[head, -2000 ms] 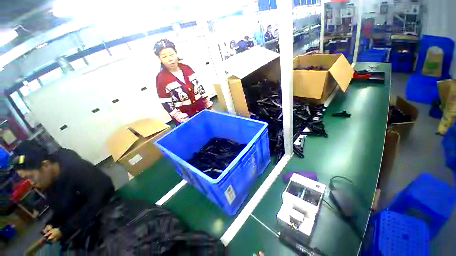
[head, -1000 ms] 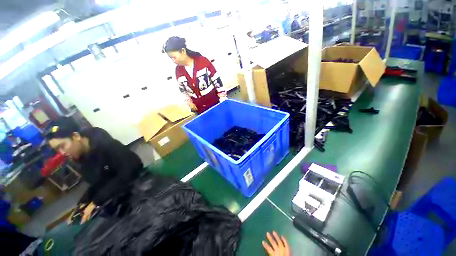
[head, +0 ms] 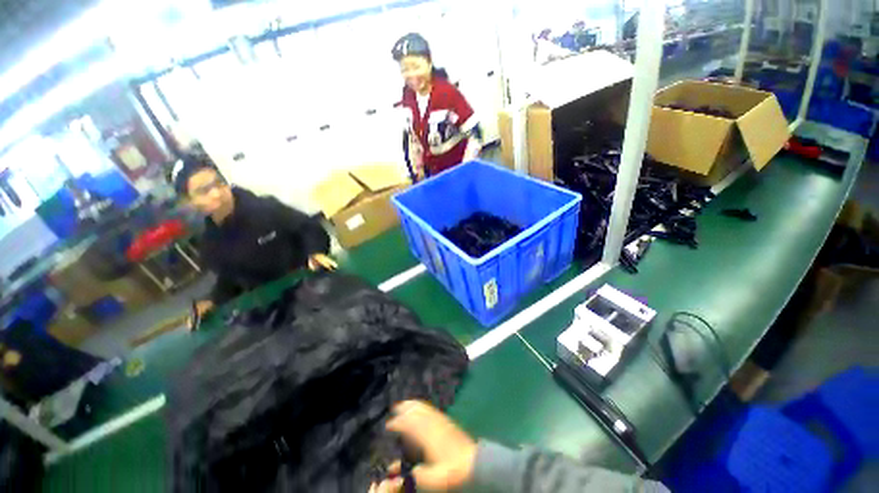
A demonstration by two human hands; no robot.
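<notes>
A large crumpled black plastic bag (head: 260,366) lies on the bench in front of me, its folds spread wide. My right hand (head: 439,448) is over the bag's right side, its grey sleeve coming in from the lower right. It is blurred, with the fingers bent. Fingertips that look like my left hand (head: 388,479) show at the bottom edge, mostly cut off. Something small and dark shows between the two hands; I cannot tell whether either grips it.
A blue crate (head: 525,252) with black parts stands behind the bag. A white-and-grey device (head: 605,330) and a black stick-shaped tool (head: 593,400) lie right. Loose black parts (head: 665,197) spill by cartons (head: 699,144). Two people, in black (head: 260,241) and red (head: 443,120), are across the bench.
My right hand has come in from the lower edge and moved left onto the bag. Fingertips now show beside it. The view has turned left; the person in black has raised their head.
</notes>
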